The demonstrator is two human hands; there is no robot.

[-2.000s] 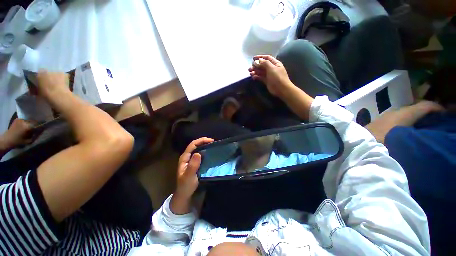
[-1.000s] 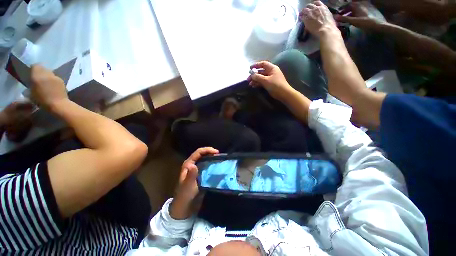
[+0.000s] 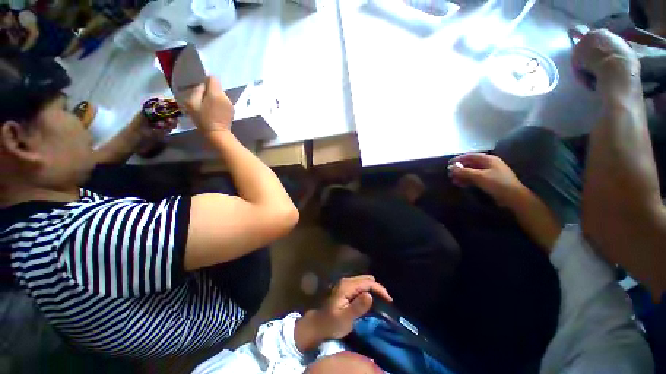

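Observation:
The long dark-rimmed mirror unit [image 3: 402, 346] lies tilted low above my lap, cut off by the bottom edge, with a bluish reflection. My left hand [image 3: 343, 310] holds its left end; part of the grip is hidden. My right hand [image 3: 485, 175] is in front of the table edge, away from the mirror, with a small white thing [image 3: 456, 166] pinched in its fingertips. That thing is too small to name.
The white-covered table [image 3: 409, 95] lies ahead, bearing a round white housing [image 3: 520, 73]. At left, a person in stripes holds a red-and-grey booklet [image 3: 182, 67] and a wire bundle [image 3: 161, 109] by a white box [image 3: 252, 117]. Another person's forearm [image 3: 621, 161] reaches in at right.
The view has swung left, showing more of the person in stripes. The mirror has dropped lower in view, tilted down to the right and become partly cut off. My right hand still pinches the small white thing.

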